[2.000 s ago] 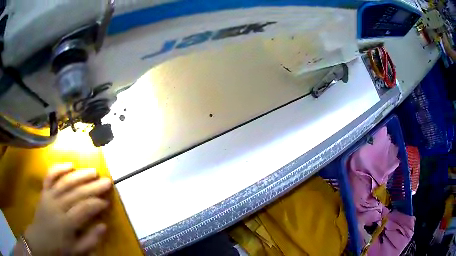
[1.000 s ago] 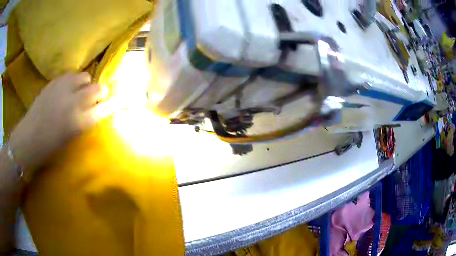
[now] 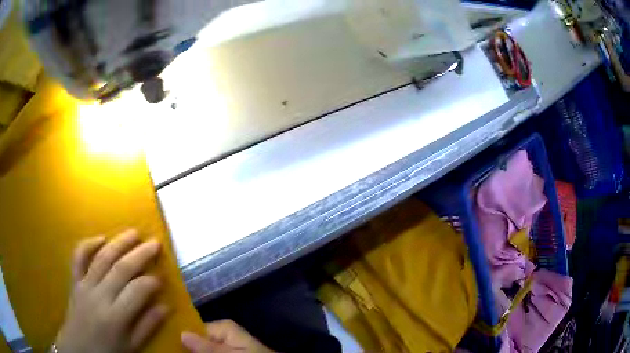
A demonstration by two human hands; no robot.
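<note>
A mustard-yellow fabric panel (image 3: 76,207) lies on the machine bed at the left, its upper part under the bright needle light. My left hand (image 3: 117,293) rests palm down on the panel near its right edge, fingers slightly spread. My right hand (image 3: 224,338) is cut off by the bottom edge of the view; its thumb and finger hold the panel's right edge. The sewing machine head (image 3: 103,41) is blurred at the upper left. Glare hides the needle and presser foot. A small dark block (image 3: 153,89) shows right of the light.
A grey measuring strip (image 3: 345,200) runs along the table edge. Below it hangs a yellow cloth bundle (image 3: 407,283). A blue crate (image 3: 481,276) holds pink fabric (image 3: 511,200). Red-orange looped items (image 3: 511,61) lie in a tray at the upper right. More yellow cloth (image 3: 17,58) is at the far left.
The view has swung back from the machine's front end. My left hand has moved from the cloth beside the needle light down onto the lower panel. My right hand has come into view at the bottom.
</note>
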